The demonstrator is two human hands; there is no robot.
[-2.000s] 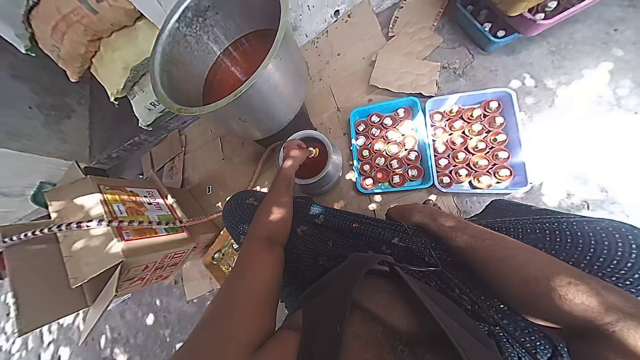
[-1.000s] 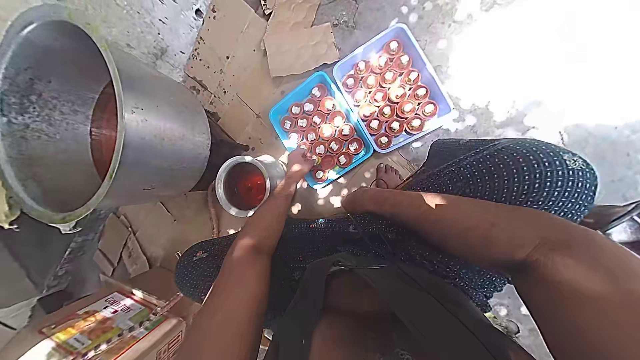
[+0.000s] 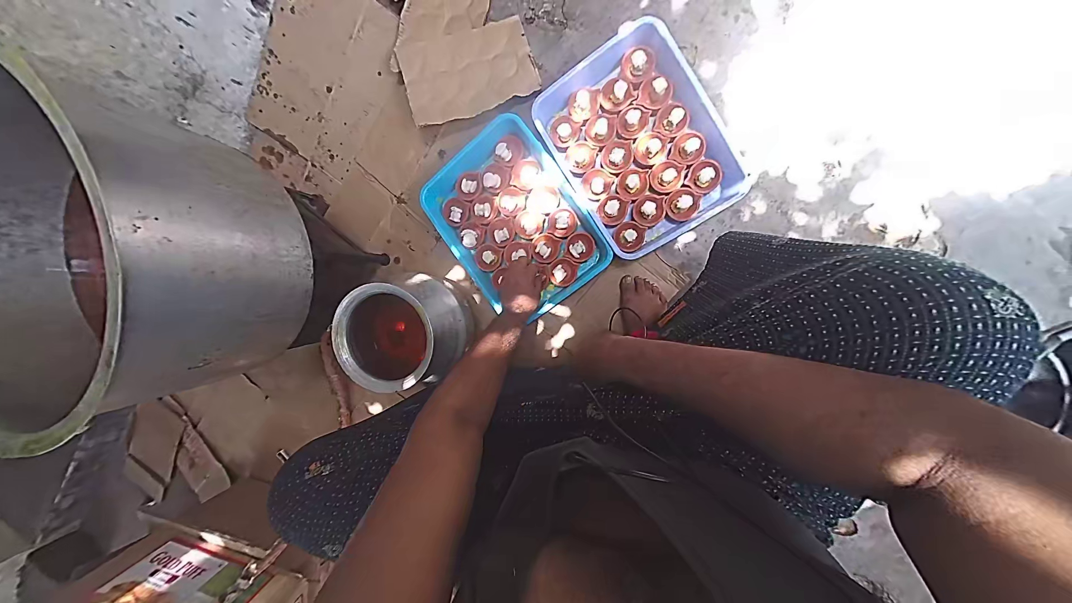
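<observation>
My left hand reaches down over the near corner of a blue plastic tray, among small round clay cups with white pieces in them. Its fingers are over the cups, and whether they grip anything is hidden. Against this tray lies a lavender plastic tray with more such clay cups. A small metal pot holding reddish liquid stands left of my left forearm. My right hand rests low near my foot, right of the left hand; its fingers are not clearly seen.
At the left a large metal pot lies tilted or stands with reddish liquid inside. Flattened cardboard covers the floor behind the trays. A printed cardboard box is at the lower left. My bare foot is beside the trays.
My left hand was over the small pot two seconds ago, with a small yellowish thing at its fingers. It has moved right to the blue tray. The view has shifted and turned.
</observation>
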